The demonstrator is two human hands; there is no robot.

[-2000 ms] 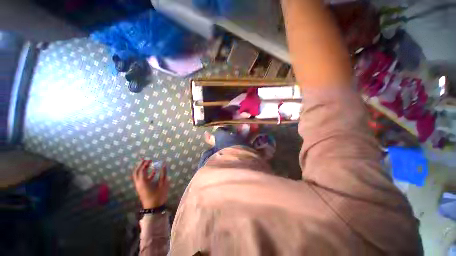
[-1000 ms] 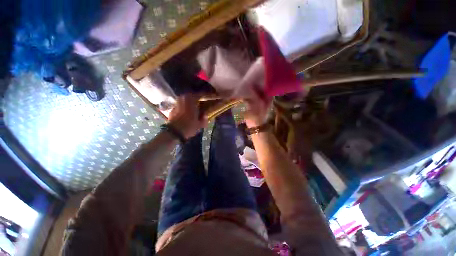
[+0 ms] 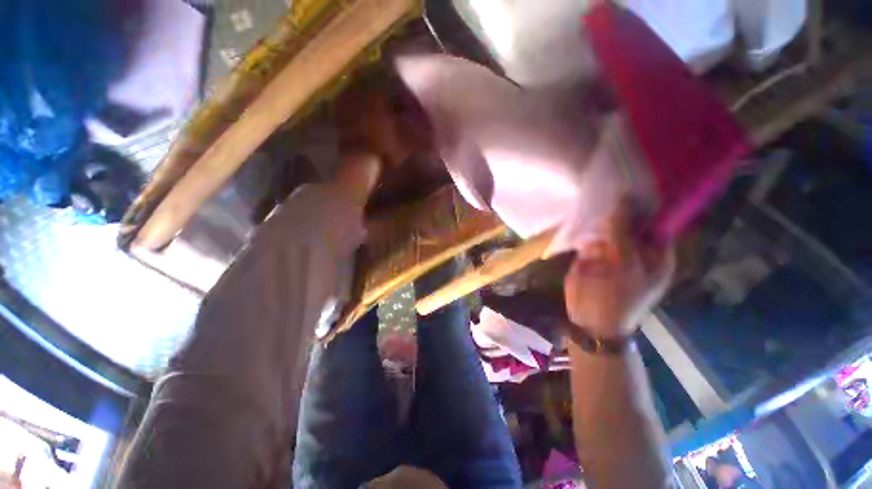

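Note:
An open brown box (image 3: pixel 421 239) with wood strips (image 3: pixel 277 124) along its sides stands in front of my legs. My right hand (image 3: pixel 617 277) grips magenta (image 3: pixel 669 124) and pale pink cloth pieces (image 3: pixel 535 153) at the box's right side. The pale cloth spreads over the box opening. My left hand (image 3: pixel 378 134) reaches down inside the box, in shadow and blurred; its fingers and anything in them are hidden.
A blue plastic bag (image 3: pixel 48 105) and a pale sheet (image 3: pixel 148 57) lie at the upper left. More pale and magenta cloth (image 3: pixel 512 339) lies on the floor right of my legs. A blue-edged table (image 3: pixel 727 420) is at the lower right. Dark frame parts stand at the right.
I have bent closer to the box. My left hand has gone from the box's near edge down into it. My right hand has moved right, drawing the cloth with it.

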